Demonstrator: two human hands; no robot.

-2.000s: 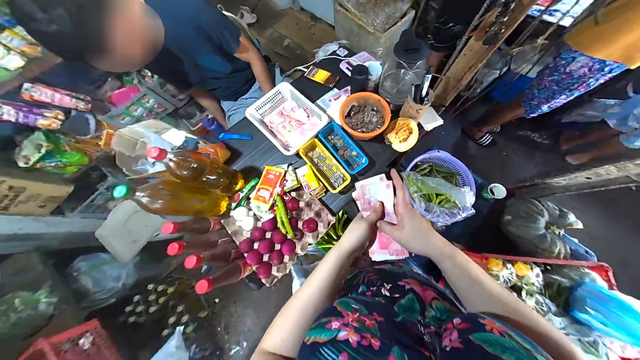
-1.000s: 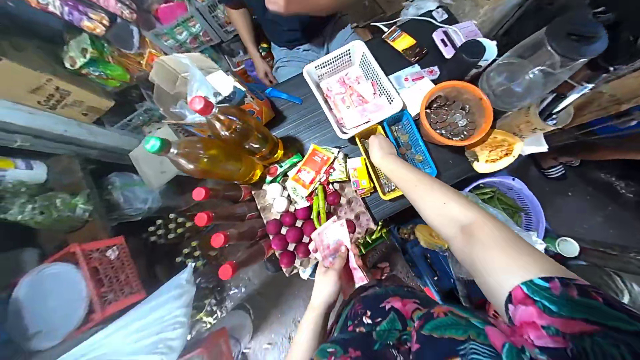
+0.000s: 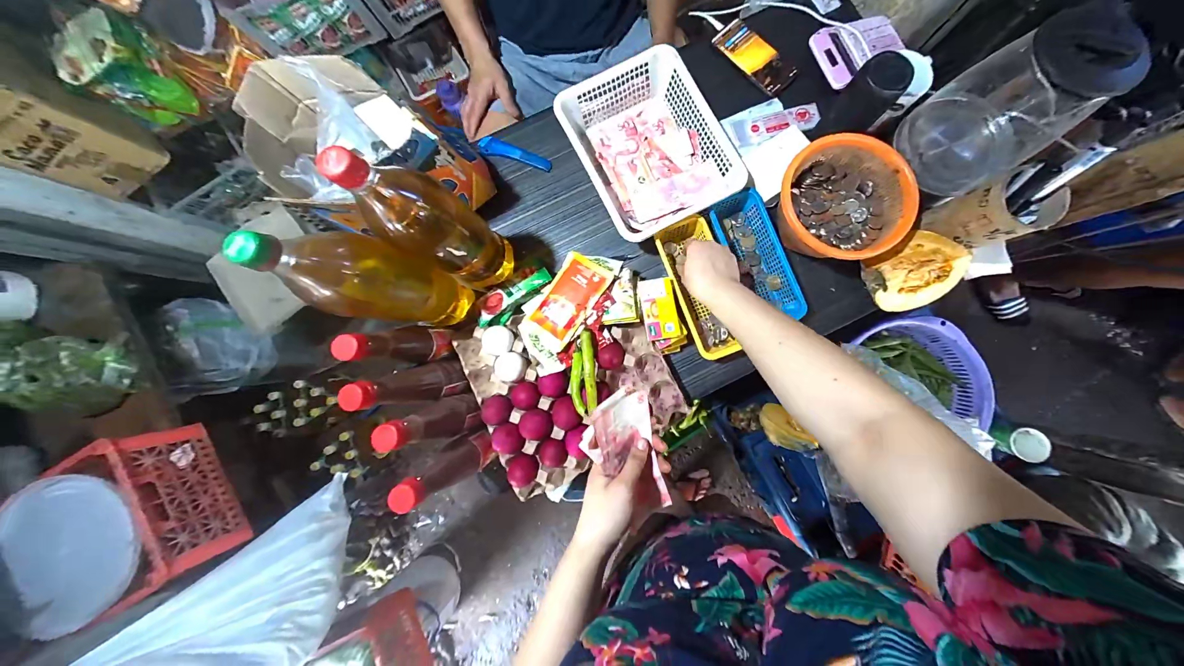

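Observation:
My left hand [image 3: 618, 476] holds folded reddish banknotes [image 3: 622, 433] over the near edge of a carton of magenta eggs [image 3: 535, 424]. My right hand [image 3: 710, 270] reaches into a yellow plastic basket [image 3: 700, 319] of coins; its fingertips are hidden, so I cannot tell whether they grip a coin. Touching that basket on the right is a blue basket [image 3: 786, 294] with more coins. Behind them a white basket [image 3: 575, 111] contains many reddish banknotes. An orange bowl [image 3: 911, 190] of coins stands right of the blue basket.
Bottles of yellow oil [image 3: 365, 276] and red-capped bottles [image 3: 421, 421] flank the egg carton. A co-worker's hand [image 3: 488, 92] rests near a blue-handled knife [image 3: 514, 154]. A cut squash [image 3: 916, 270], a clear pitcher [image 3: 980, 120] and a purple basket [image 3: 982, 370] are on the right.
Two seconds ago both my hands held the banknotes together. My right hand has since moved to the yellow basket, while the notes stay in my left. The view has swung closer over the table.

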